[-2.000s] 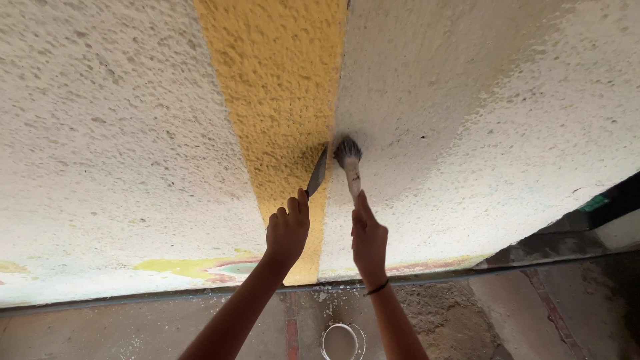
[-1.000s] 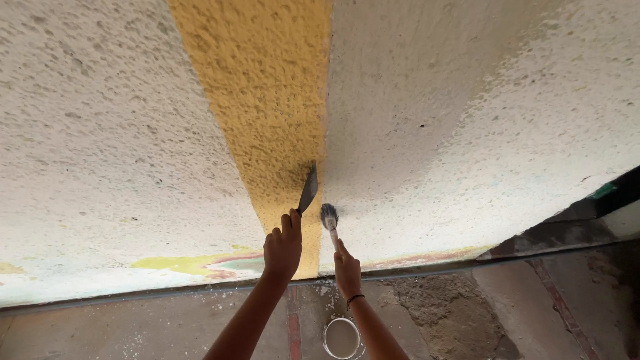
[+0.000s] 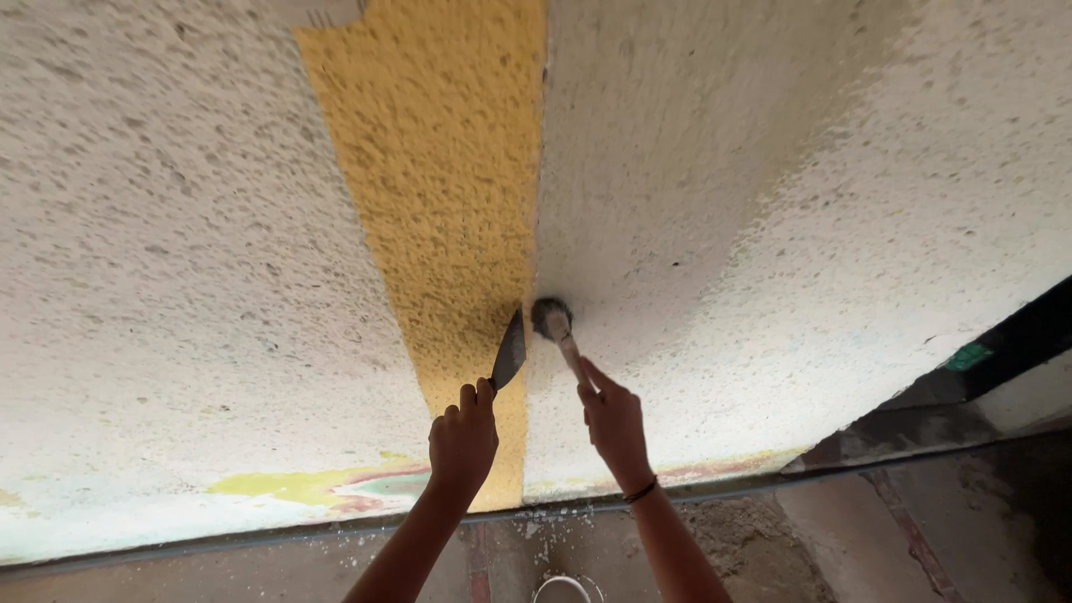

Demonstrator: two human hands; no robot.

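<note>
My left hand grips the handle of a metal scraper, its blade lying along the right edge of the yellow painted stripe on the rough wall. My right hand holds a round paintbrush with a pale handle. Its dark bristles are on the wall just right of the stripe's edge, close beside the blade tip. Right of the stripe is a greyish painted area. A dark band circles my right wrist.
A round container with a white rim stands on the floor near the wall's foot, partly cut off by the view. White spatters dot the floor around it. A dark recess with a green object lies at the right.
Since one second ago, the brush in my right hand has moved up the wall beside the stripe, from below the scraper's tip to about level with it. Both hands keep their tools.
</note>
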